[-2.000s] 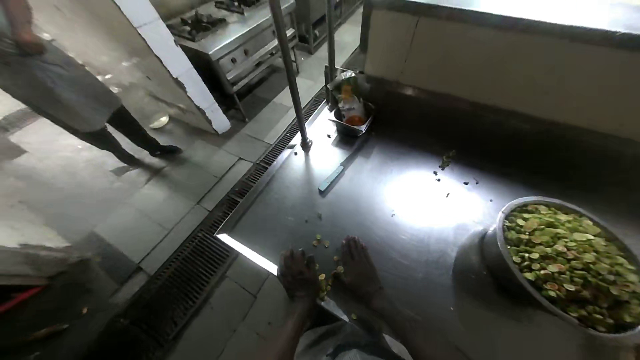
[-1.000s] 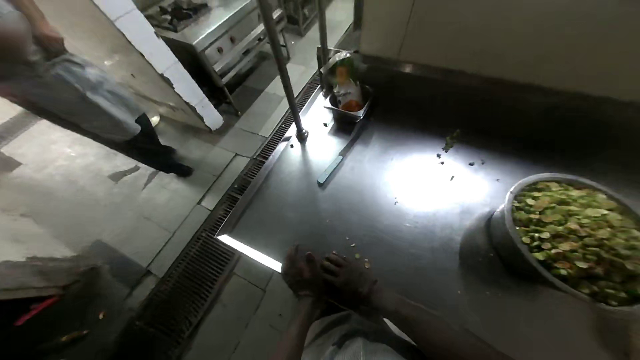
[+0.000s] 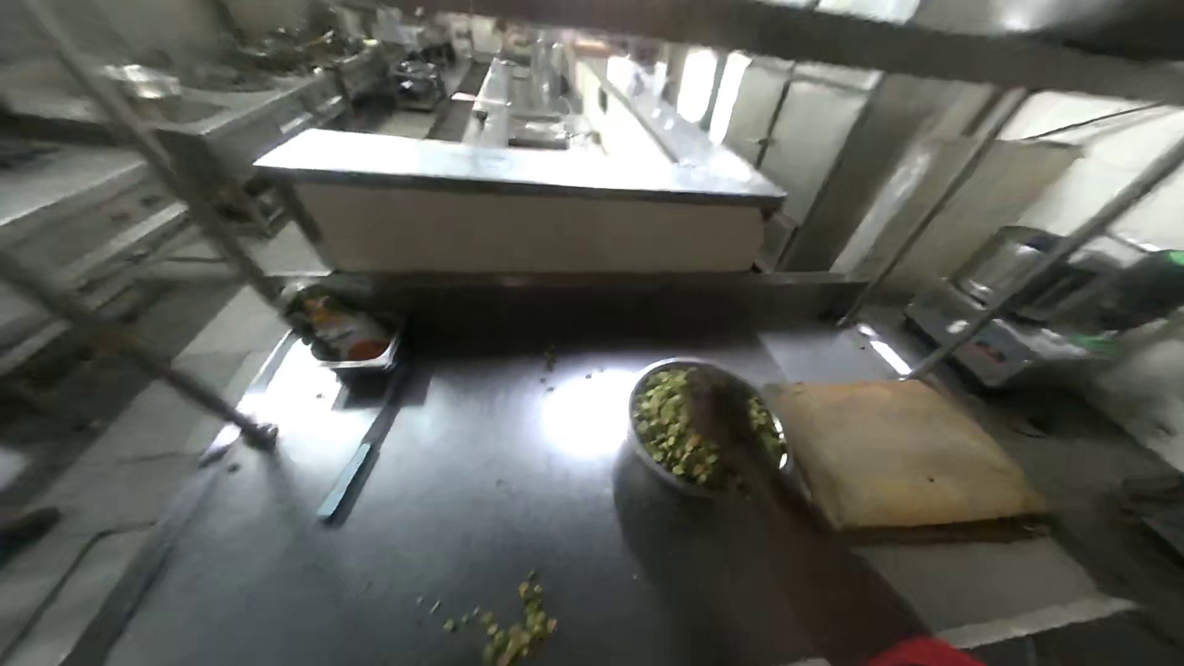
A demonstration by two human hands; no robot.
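My right hand [image 3: 720, 402], blurred, reaches over the round metal bowl [image 3: 647, 455] of chopped green vegetable pieces [image 3: 668, 416]; its fingers are too blurred to tell if they hold anything. A red sleeve edge [image 3: 925, 651] shows at the bottom. My left hand is out of view. A small heap of chopped pieces [image 3: 518, 638] lies on the steel table [image 3: 416, 573] near the bottom edge, with a few loose bits beside it. A knife with a light blue handle [image 3: 345, 481] rests at the left, its blade pointing toward a metal tray [image 3: 368, 363] that holds a packet [image 3: 338, 326].
A worn cutting board [image 3: 906, 453] lies right of the bowl. Metal posts [image 3: 185, 203] rise at the left and right, and a steel shelf edge [image 3: 832, 37] crosses the top. Behind stands a low wall with a steel counter top [image 3: 518, 166]. A machine [image 3: 999, 314] sits at far right.
Both hands were together over bits near the table's front edge; now my right hand is over the bowl and my left has gone from view. The view has swung up and right.
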